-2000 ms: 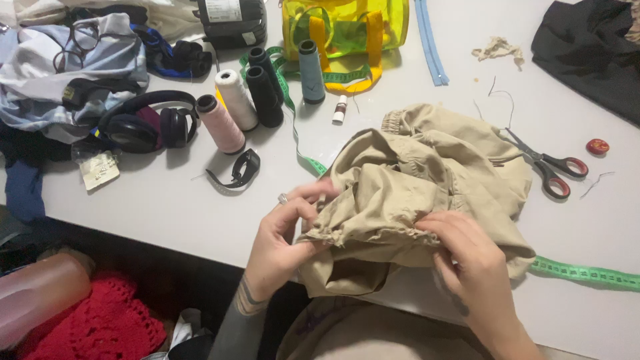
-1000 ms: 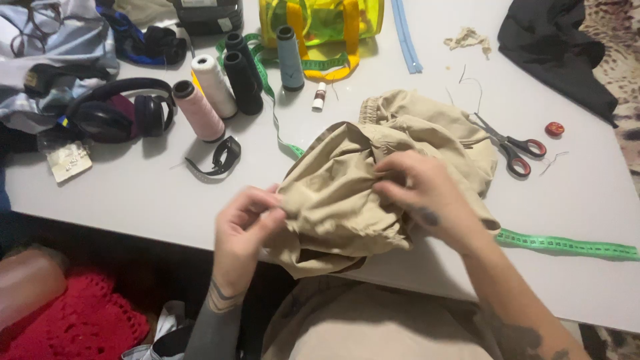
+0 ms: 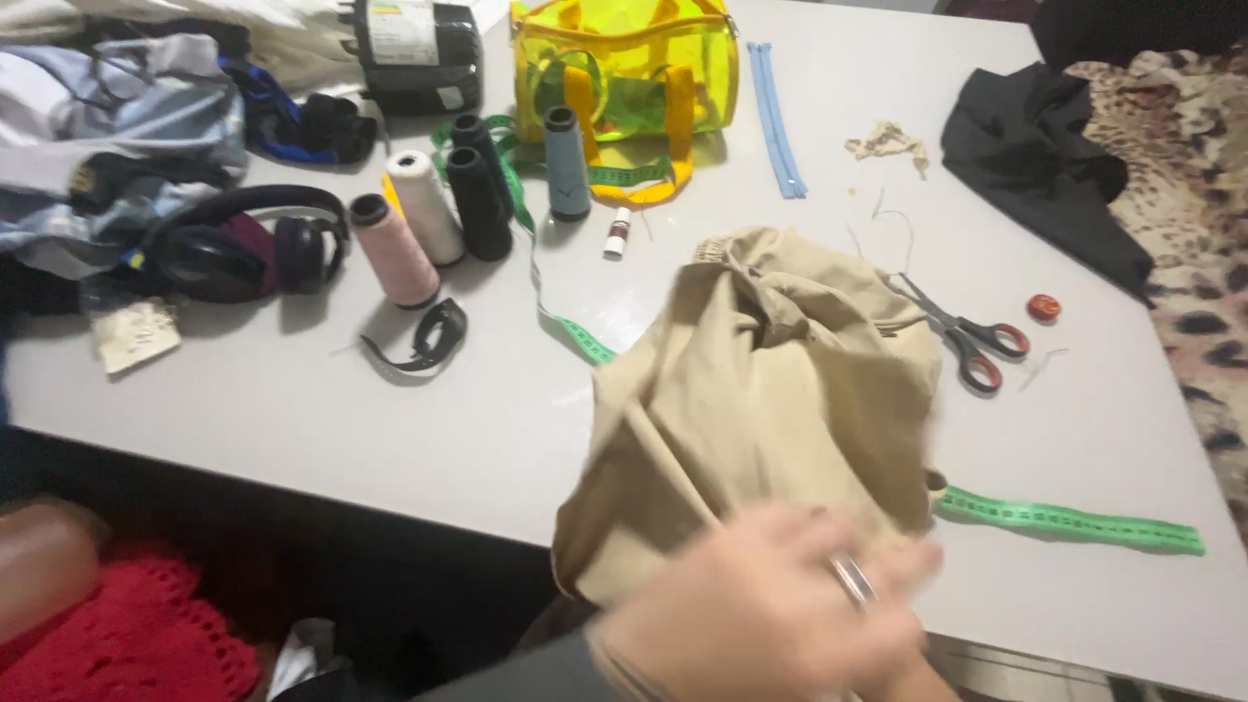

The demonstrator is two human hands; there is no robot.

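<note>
A beige fabric garment [image 3: 780, 390] with a gathered elastic edge lies bunched at the table's front edge, part of it hanging over. My left hand [image 3: 770, 595], blurred and wearing a silver ring, reaches across its lower right part; whether it grips the cloth cannot be told. Behind it, my right hand is almost wholly hidden, with only some blurred skin [image 3: 926, 678] showing at the bottom. Black-handled scissors [image 3: 960, 331] with red inner rings touch or nearly touch the garment's right side. A green measuring tape [image 3: 1072, 522] comes out from under the cloth.
Several thread cones [image 3: 395, 252], a black watch [image 3: 419, 341] and headphones [image 3: 249, 244] stand or lie at the left. Farther back are a yellow transparent bag [image 3: 624, 68], a blue zipper [image 3: 775, 122] and a small bottle [image 3: 617, 234]. Dark cloth [image 3: 1043, 171] and a red round object [image 3: 1043, 307] are at the right.
My left hand has moved right, across the garment's front, and now overlaps my right hand. The right hand has come down off the cloth's upper part. The garment is spread longer toward the front edge.
</note>
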